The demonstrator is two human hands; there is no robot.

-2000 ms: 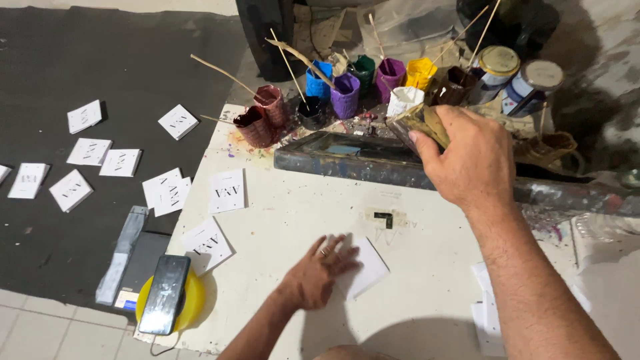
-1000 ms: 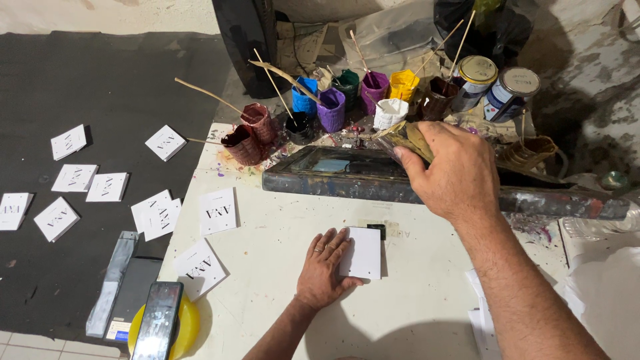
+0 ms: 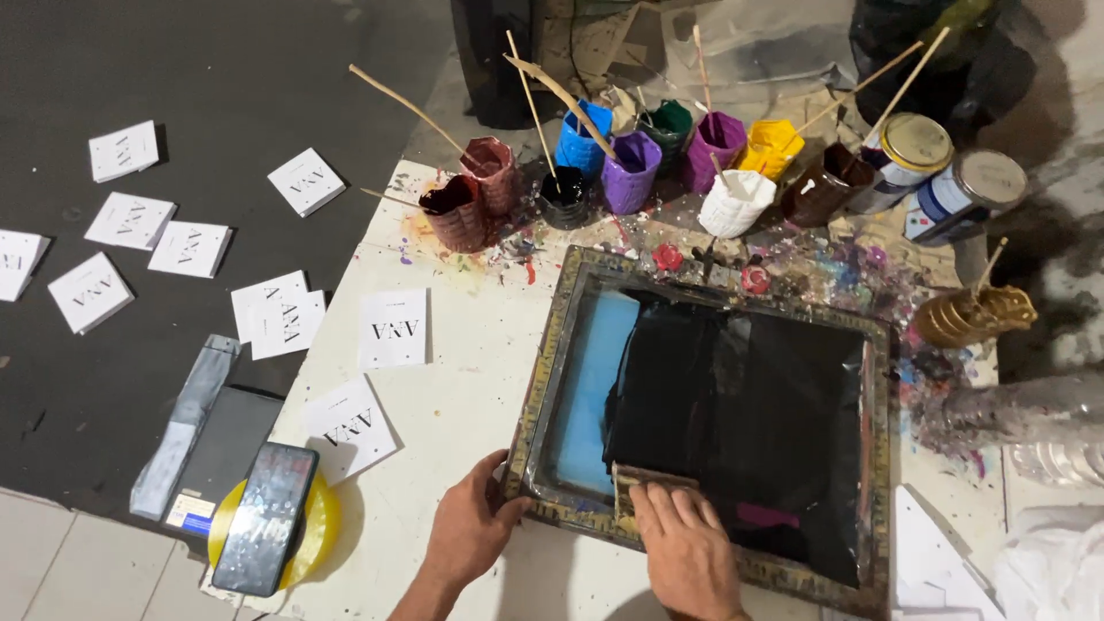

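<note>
A screen printing frame lies flat on the white work board, its mesh largely covered with black ink and blue at the left. My right hand grips a squeegee that rests on the mesh near the frame's near edge. At the frame's lower left corner, my left hand holds the wooden rim between thumb and fingers. Left of the frame, a printed white card and another printed card lie on the board. The white piece seen earlier under my left hand is hidden.
Paint cups with sticks, among them a purple cup and a white cup, line the back beside two paint cans. A phone lies on a yellow tape roll. Several printed cards lie on black sheeting; white papers sit at right.
The frame, tilted up at the back before, now lies flat across the board. My right hand has come down toward me with the squeegee. My left hand has left the white piece for the frame's corner.
</note>
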